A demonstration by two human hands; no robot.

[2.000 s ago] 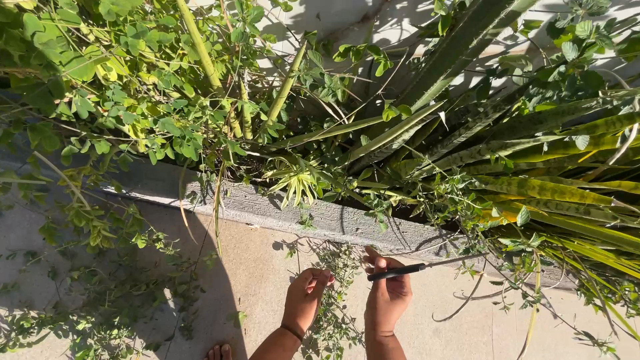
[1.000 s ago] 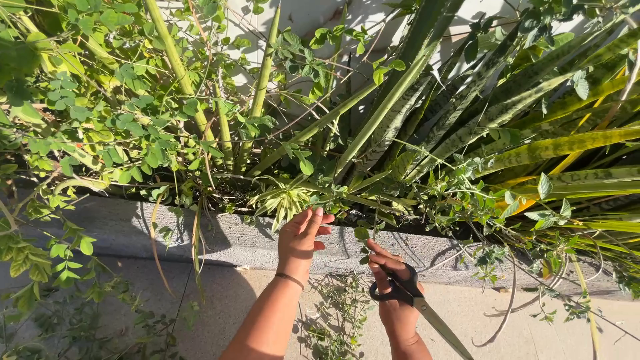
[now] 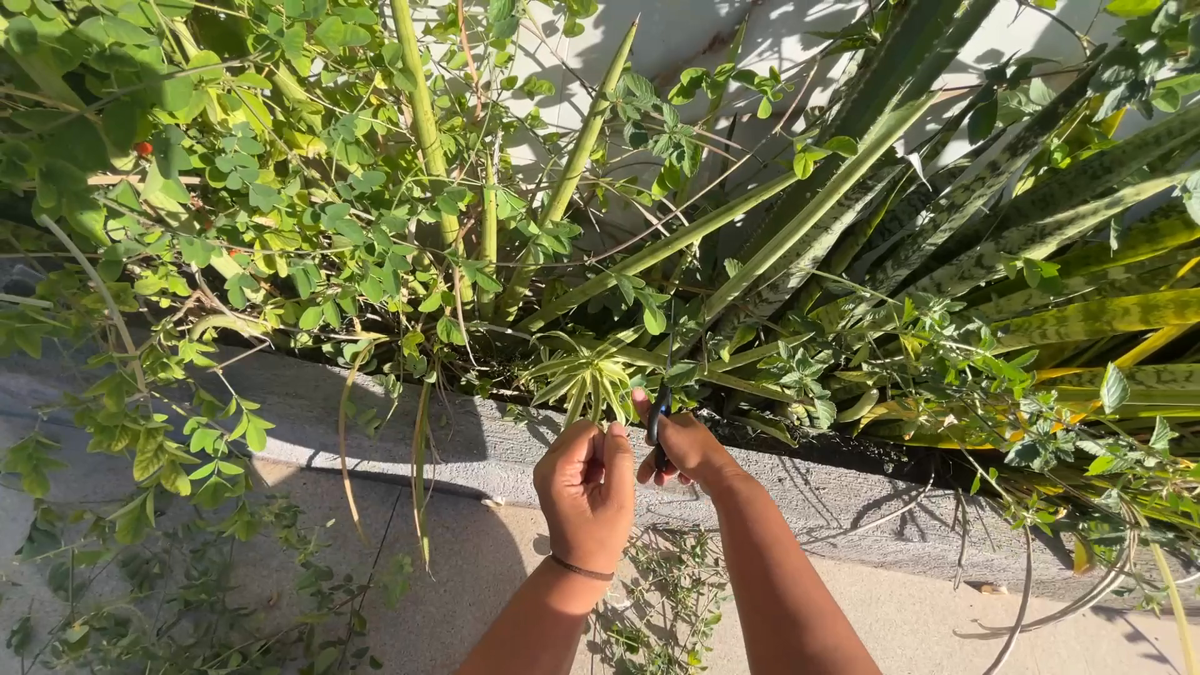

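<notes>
My right hand (image 3: 689, 445) grips the black handles of a pair of scissors (image 3: 659, 417), whose blades point up into the shaded plants and are mostly hidden among leaves. Just left of it is my left hand (image 3: 586, 487), thumb and forefinger pinched together at the lower tips of a small variegated spider plant (image 3: 591, 375); whether a leaf is between them is hard to tell. A thin dark band circles the left wrist. Leafy weed stems (image 3: 811, 375) grow close to the right of the scissors.
A concrete curb (image 3: 787, 487) edges the bed. Snake plants (image 3: 1078, 319) fan out at right, and a leafy shrub (image 3: 309, 187) fills the left. Cut stems (image 3: 666, 600) lie on the pavement (image 3: 844, 600) below the hands. A white wall (image 3: 656, 37) stands behind.
The scissors, pointing down to the right one second ago, now point up into the bed. My right hand has moved up to the plants. My left hand's fingers have closed below the spider plant.
</notes>
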